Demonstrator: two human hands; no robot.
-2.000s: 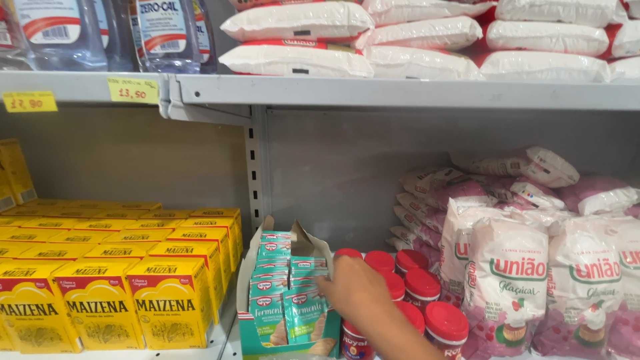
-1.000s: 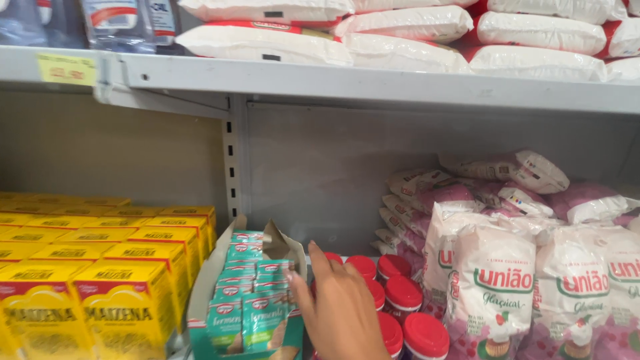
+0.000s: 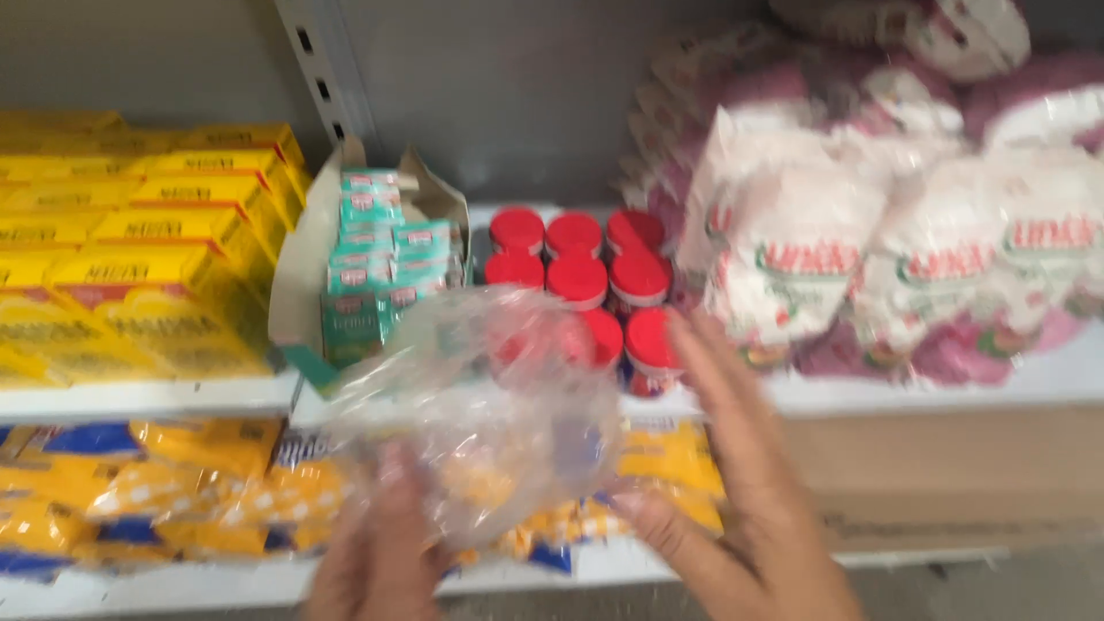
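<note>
A crumpled clear plastic bag [image 3: 509,405] is held up in front of the shelf by my left hand [image 3: 388,535], which grips its lower left side. My right hand [image 3: 742,500] is at the bag's right, fingers and thumb spread, holding nothing. Behind the bag stand several red-lidded jars [image 3: 576,276] in rows. Left of them an open carton [image 3: 297,285] holds teal baking powder sachets [image 3: 358,267]. The bag hides part of the sachets and jars. Motion blurs the hands.
Yellow cornstarch boxes [image 3: 164,293] stand at the left. White and pink União sugar bags [image 3: 802,250] fill the right of the shelf. Yellow and blue packets [image 3: 172,492] lie on the shelf below, with a brown cardboard box [image 3: 940,466] to their right. A slotted metal upright [image 3: 319,78] is behind.
My right hand has moved away from beside the sachet carton. My left hand and the clear bag have come into view. The view has tilted down to the lower shelf.
</note>
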